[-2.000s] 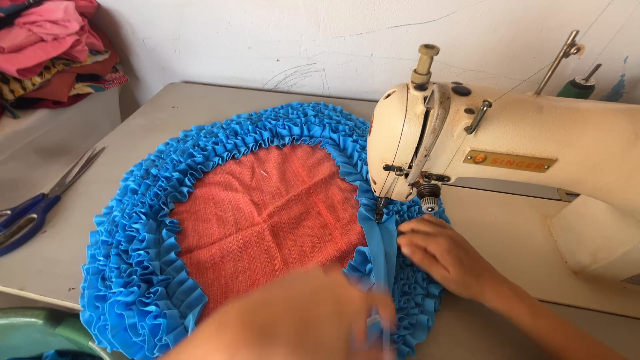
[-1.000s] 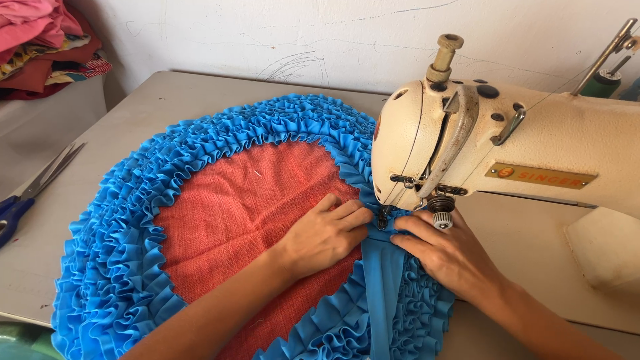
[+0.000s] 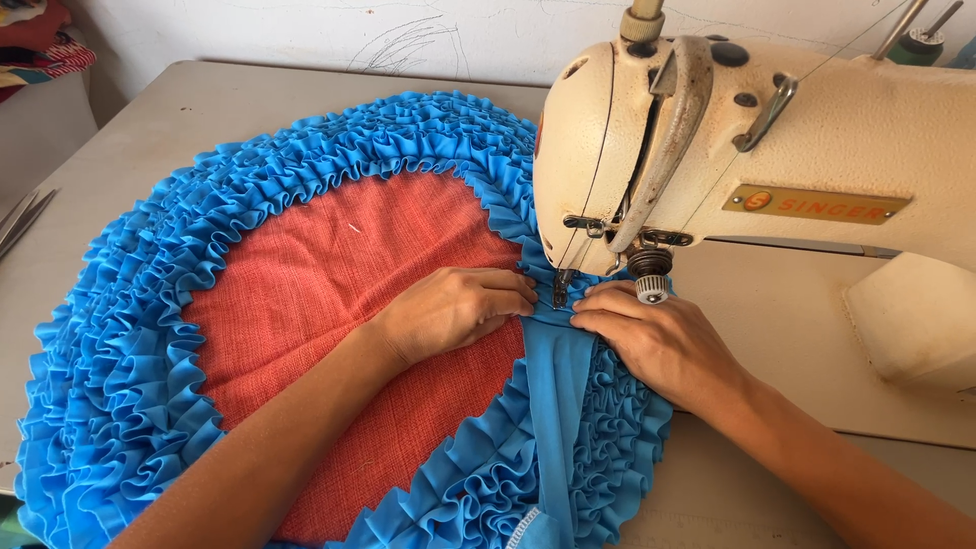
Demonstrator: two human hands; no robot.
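Observation:
A round red woven cloth (image 3: 366,252) ringed with rows of blue ruffles (image 3: 137,358) lies on the sewing table. The presser foot (image 3: 560,290) of a cream Singer sewing machine (image 3: 808,152) stands over the ruffles' inner edge. My left hand (image 3: 461,313) has its bent fingertips on the blue fabric just left of the foot. On the other side, my right hand (image 3: 656,335) holds the blue fabric close to the foot, fingers partly under the tension knob. A flat blue fabric strip (image 3: 560,412) runs from between my hands toward me. The needle tip is hard to see.
Scissors (image 3: 27,217) lie at the table's left edge, with only the blades in view. Folded cloths (image 3: 38,46) are stacked at the upper left. A green thread spool (image 3: 915,47) stands behind the machine, and a marked wall (image 3: 305,34) borders the table.
My left hand, blurred low over the strip two seconds before, has moved up to the presser foot. My right hand stays beside the foot. The view has come closer.

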